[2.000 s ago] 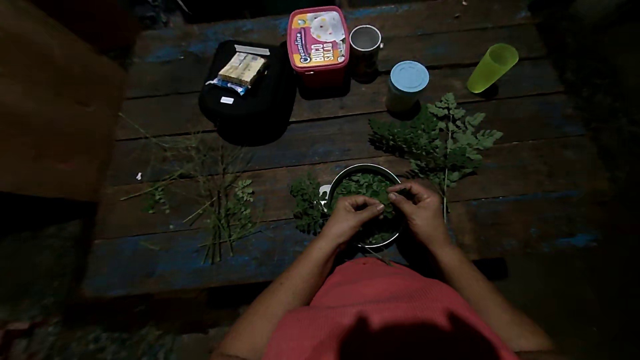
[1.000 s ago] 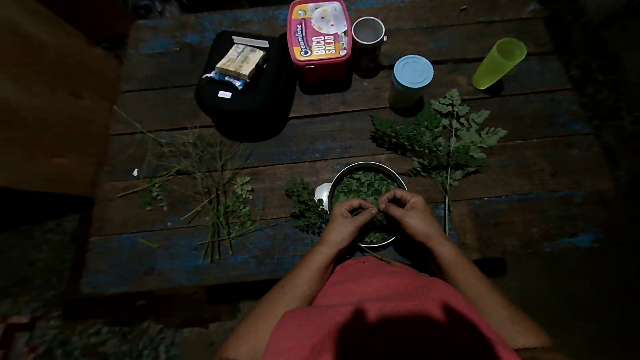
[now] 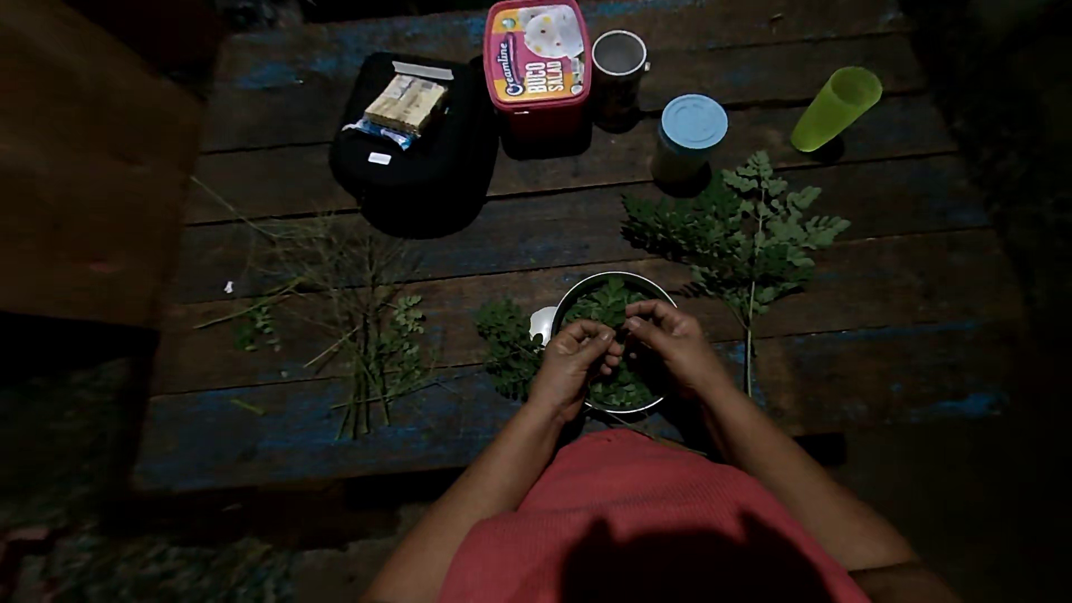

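Note:
A round metal pot (image 3: 618, 410) with a pale rim holds loose green leaves (image 3: 618, 387). Over it, my left hand (image 3: 578, 360) pinches a small leafy sprig (image 3: 615, 303) between thumb and fingers. Close beside it my right hand (image 3: 670, 339) has thumb and fingertips pinched together at the same sprig; its stem is too small to make out. A bunch of green leaves (image 3: 506, 347) lies against the pot's left side, near a white handle-like piece (image 3: 543, 323). Right of the pot, leafy branches (image 3: 754, 243) lie with a long stem pointing toward me.
Stripped stems (image 3: 360, 335) lie on the wooden plank table (image 3: 536, 230) at left. Toward the back stand a black case (image 3: 419, 167) with a packet (image 3: 408, 102) on it, a red Creamline tub (image 3: 544, 117), a mug (image 3: 618, 79), a blue-lidded container (image 3: 692, 126) and a tilted green cup (image 3: 836, 109).
My hands have stayed over the pot, with small finger movements. A leafy sprig now shows upright between them. The things on the table have not moved.

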